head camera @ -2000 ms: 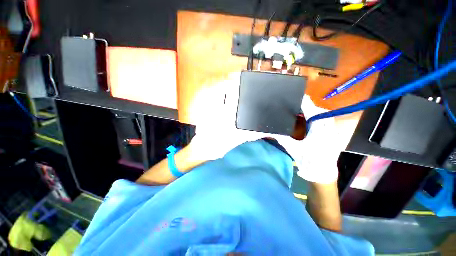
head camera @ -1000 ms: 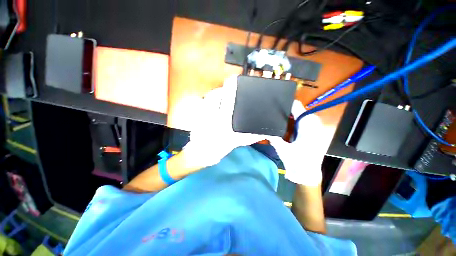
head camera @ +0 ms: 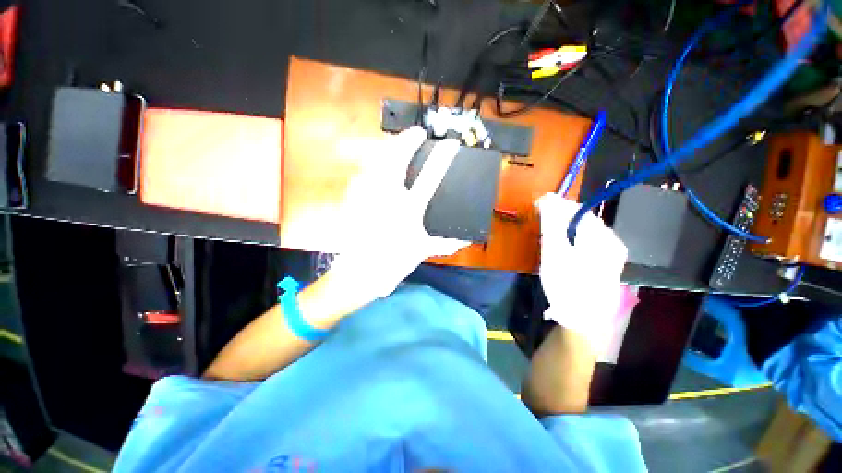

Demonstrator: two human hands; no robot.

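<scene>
A flat black set-top box lies on the orange-brown board, its top edge at the white-silver connector block. My left hand, white-gloved, holds the box, with fingers over its left part and the thumb along its lower edge. My right hand, white-gloved, is off the box at the board's right edge, closed around the end of a thick blue cable; the cable's tip is hidden. A blue marker pen lies on the board's right side, its lower end at my right fingertips.
A flat orange panel and another box are to the left. To the right are a box, a remote control and an orange control box. AV plugs lie behind. Another person's blue sleeve shows lower right.
My right hand has moved away from the box's right side with the blue cable. My left fingers have moved over the box. The view has shifted right, showing the orange control box.
</scene>
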